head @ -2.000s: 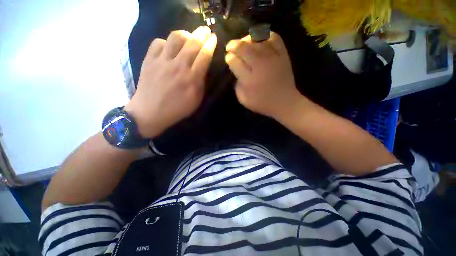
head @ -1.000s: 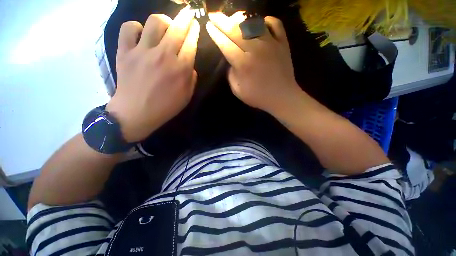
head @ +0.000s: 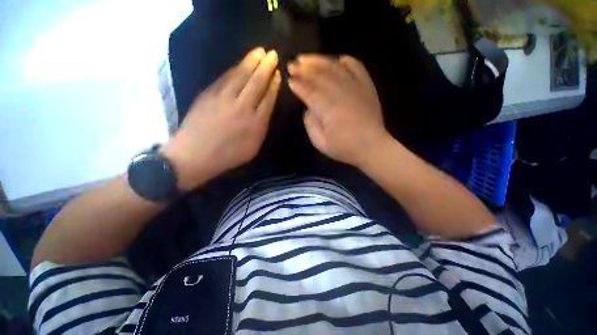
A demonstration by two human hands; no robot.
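Note:
A black garment panel covers the table in front of me and hangs over its edge onto my lap. My left hand lies flat on it, fingers together and pointing forward, with a black watch on the wrist. My right hand rests on the panel just to the right, fingers bent; whether it pinches the fabric cannot be told. A narrow gap of black fabric shows between the fingertips. The sewing machine parts show only as small bright bits at the top edge, beyond my fingertips. The needle is not clear.
White tabletop is on the left. A yellow fluffy bundle is at the top right, with a dark loop handle below it. A dark rectangular object lies at the right. A blue perforated crate stands below the table.
Compared with one second ago, both hands have moved back towards me from the machine. The bright light on the fingertips is gone, and the grey object at my right fingers no longer shows.

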